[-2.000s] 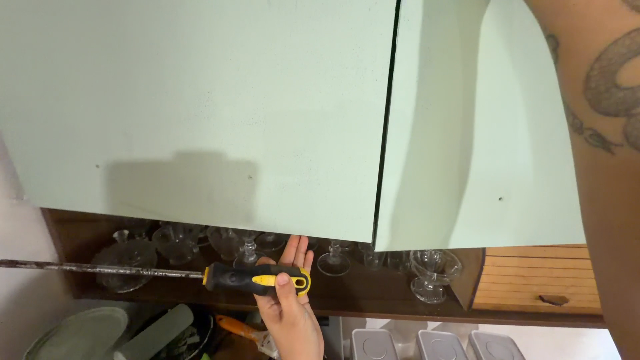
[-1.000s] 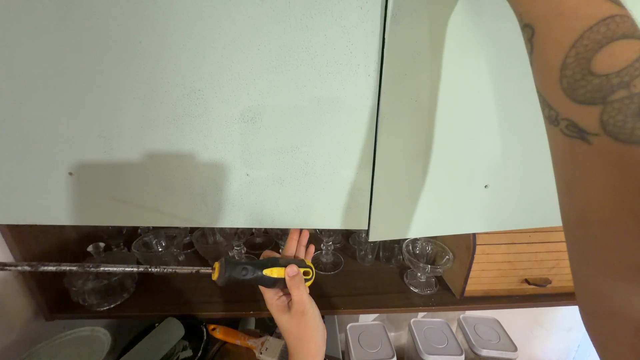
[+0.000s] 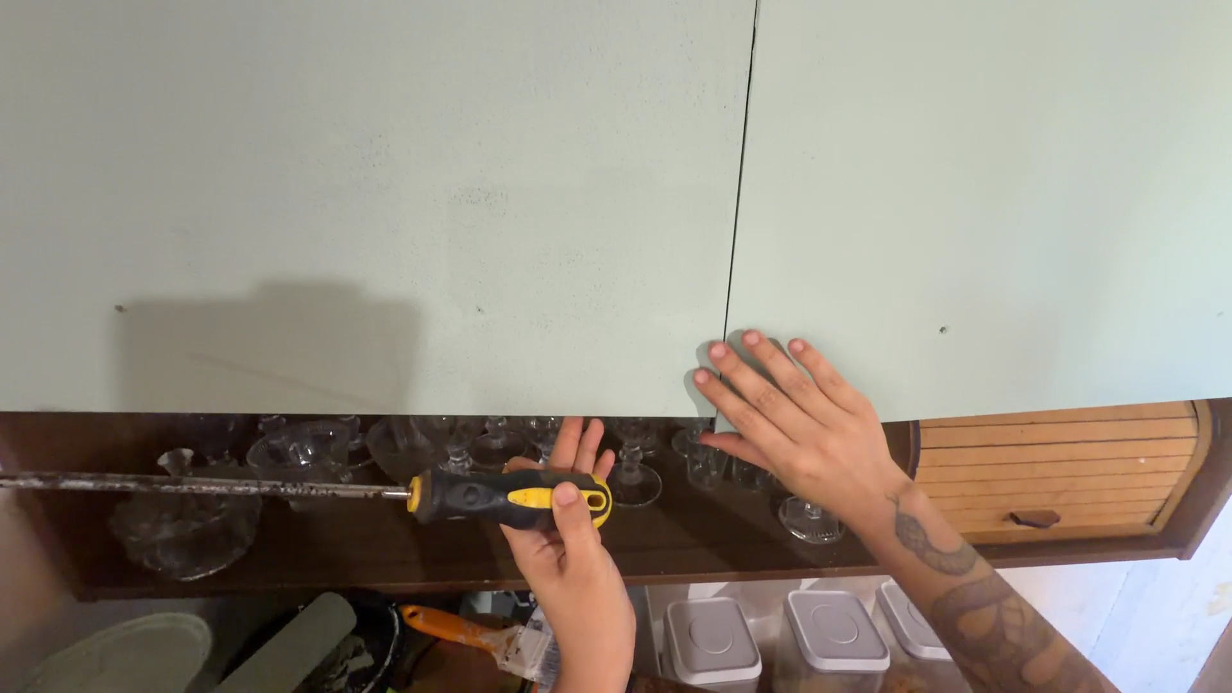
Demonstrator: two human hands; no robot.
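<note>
My left hand (image 3: 577, 549) holds a long-shafted screwdriver (image 3: 472, 499) by its black and yellow handle, the shaft pointing left and smeared with paint. Its fingertips reach up near the lower edge of a pale green cabinet door (image 3: 385, 241). My right hand (image 3: 804, 423) lies with fingers spread over the bottom of the narrow gap between that door and a second pale green door (image 3: 982, 212), its thumb by the lower edge. Small holes or marks show low on both doors.
Behind and below the doors, a dark wooden shelf (image 3: 385, 568) bears glassware (image 3: 192, 520). Right of it stands a slatted wooden box (image 3: 1059, 472). Lower down are lidded containers (image 3: 712, 640), an orange-handled paintbrush (image 3: 452, 626), a dark tray (image 3: 380, 626) with a roller (image 3: 298, 645), and a round lid (image 3: 135, 654).
My right hand has come down into view onto the gap between the doors; before, only the forearm showed at the right. My left hand still holds the screwdriver.
</note>
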